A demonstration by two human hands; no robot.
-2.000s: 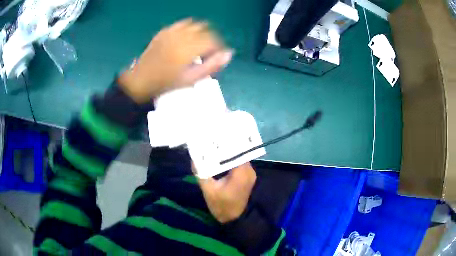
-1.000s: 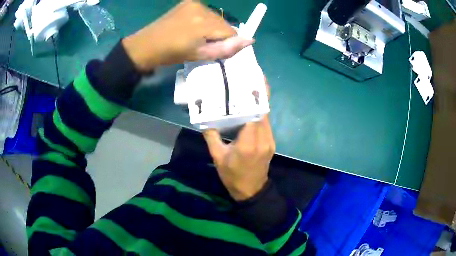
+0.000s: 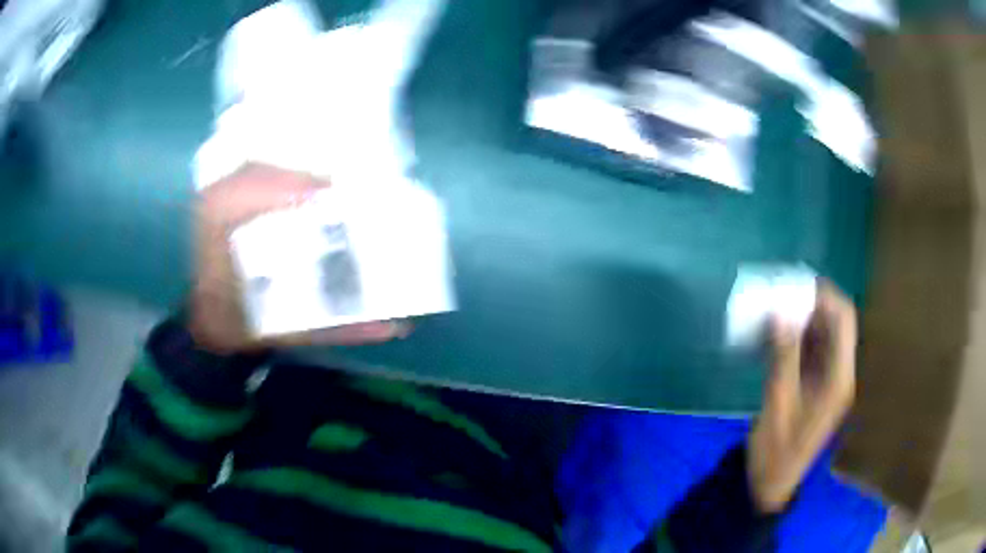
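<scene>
The white camera body [image 3: 335,119] is at the left of the view, over the green bench, with its white base plate [image 3: 346,259] toward me. My left hand [image 3: 232,259] grips it around the base from the left. My right hand [image 3: 805,389] is apart from it at the right, holding a small white piece [image 3: 770,302] between its fingers, possibly a bracket cover. The frame is motion-blurred, so details of both things cannot be made out.
A black-and-silver screw feeder [image 3: 649,113] stands at the back right, with a dark cylinder above it. Blurred white pieces [image 3: 838,124] lie right of it. A brown carton [image 3: 924,259] borders the right edge. A blue bin [image 3: 649,475] is below the bench. Whitish bags [image 3: 43,43] lie at top left.
The camera body has moved left and is now in my left hand. My right hand has let go of it and moved far right, where it now holds a small white piece.
</scene>
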